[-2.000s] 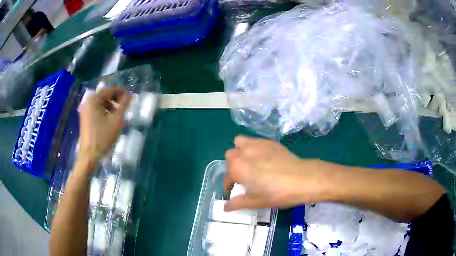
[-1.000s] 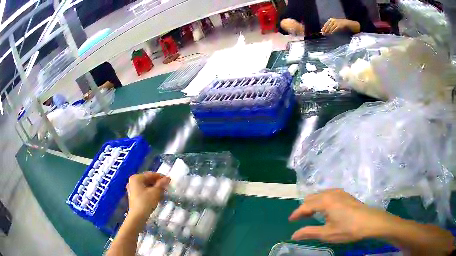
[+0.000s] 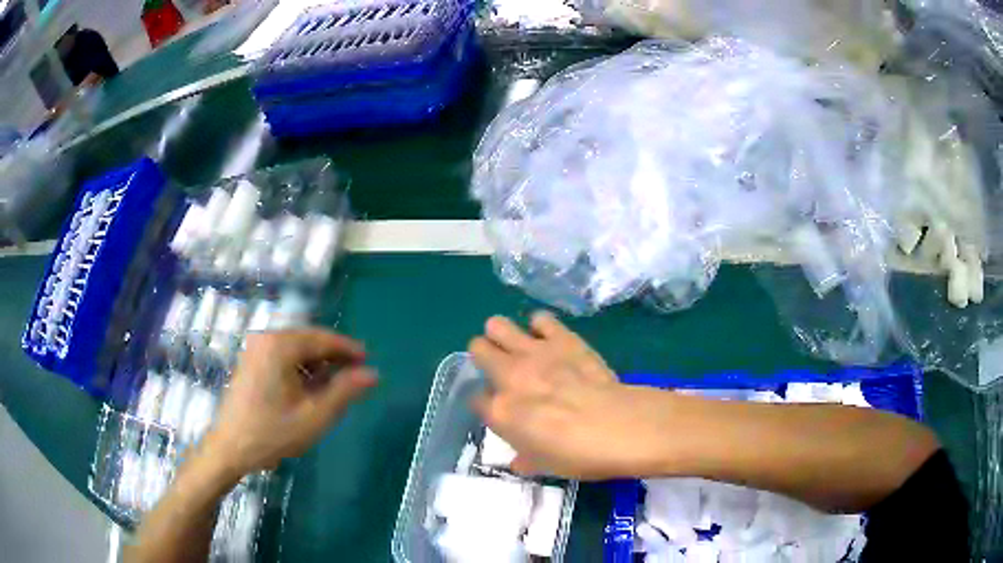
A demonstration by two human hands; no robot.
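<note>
My right hand (image 3: 550, 401) reaches over the clear plastic box (image 3: 423, 484), its fingertips down inside the near rim of the opening; the palm hides whether it grips anything. White housings (image 3: 484, 515) lie loose in the box. My left hand (image 3: 291, 390) is above the right edge of the filled blister tray, thumb and forefinger close together, slightly blurred; no piece shows between them. The filled blister tray (image 3: 182, 401) holds rows of white housings. The blue tray (image 3: 902, 394) of flat white pieces (image 3: 759, 517) lies right of the box, partly under my right forearm.
A slotted blue rack (image 3: 77, 275) stands at the left, and stacked blue racks (image 3: 363, 83) stand at the far side. A large crumpled clear bag (image 3: 682, 176) covers the right back. Cream pieces (image 3: 959, 275) lie at the far right. A person (image 3: 83, 55) shows at top left.
The view has tilted down again, bringing the clear box and blue tray into view. My left hand has moved from the blister tray's upper rows towards the box. My right hand has moved over the box.
</note>
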